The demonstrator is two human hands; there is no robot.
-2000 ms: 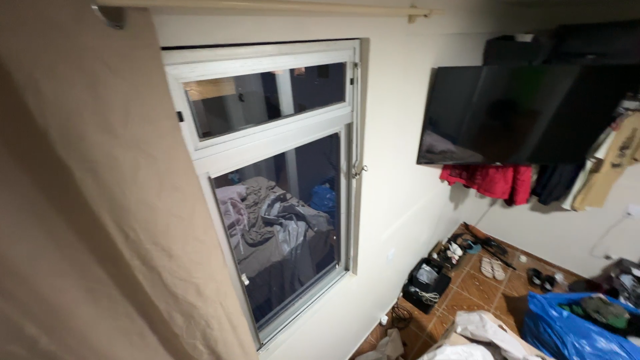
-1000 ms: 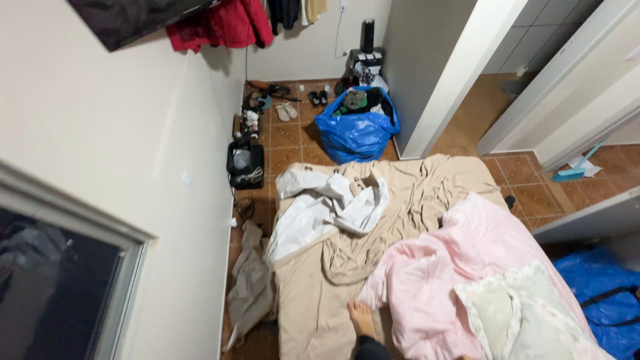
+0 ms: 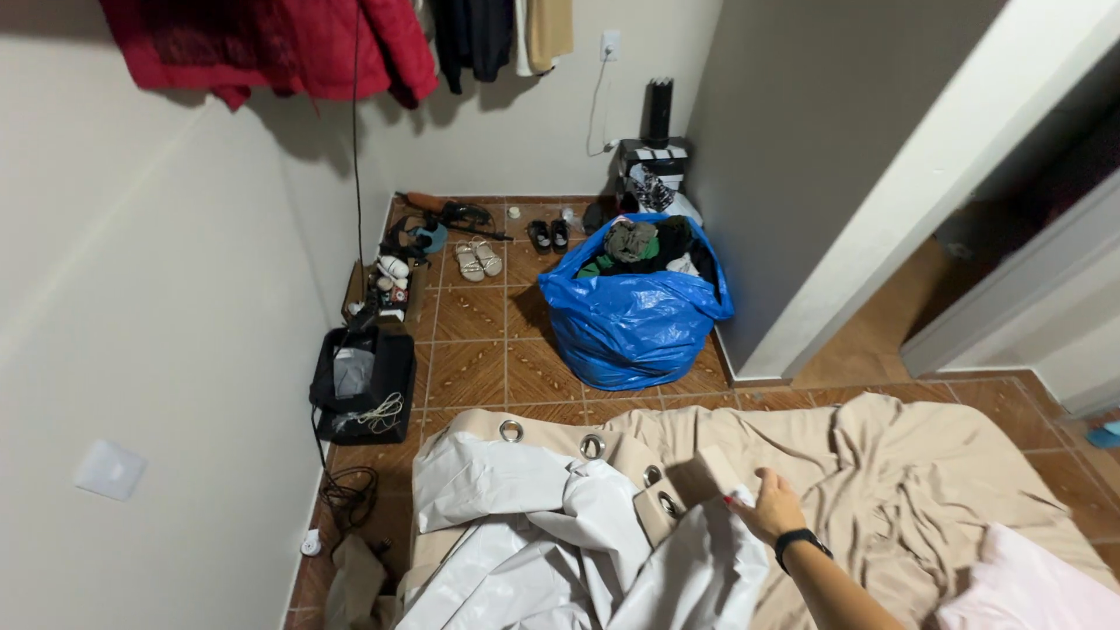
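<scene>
A grommet curtain, beige with a white lining (image 3: 516, 477), lies bunched on the bed, several metal rings along its top band. My right hand (image 3: 770, 507), with a dark watch on its wrist, reaches in from the lower right. Its fingers grip the curtain's edge beside the rings, and part of the band stands a little raised there. My left hand is out of view. Under and beside the curtain spreads a wrinkled beige bed sheet (image 3: 884, 490).
Beyond the bed stands a blue plastic bag (image 3: 634, 328) full of clothes. Sandals (image 3: 479, 260), small black shoes (image 3: 549, 236) and a black open case (image 3: 363, 385) with cords are on the tiled floor. Pink bedding (image 3: 1032, 582) lies at lower right. A red jacket (image 3: 280, 52) hangs upper left.
The view has swung from the window down to the bed. My right hand has come into view and now holds the curtain's edge; neither earlier frame shows it.
</scene>
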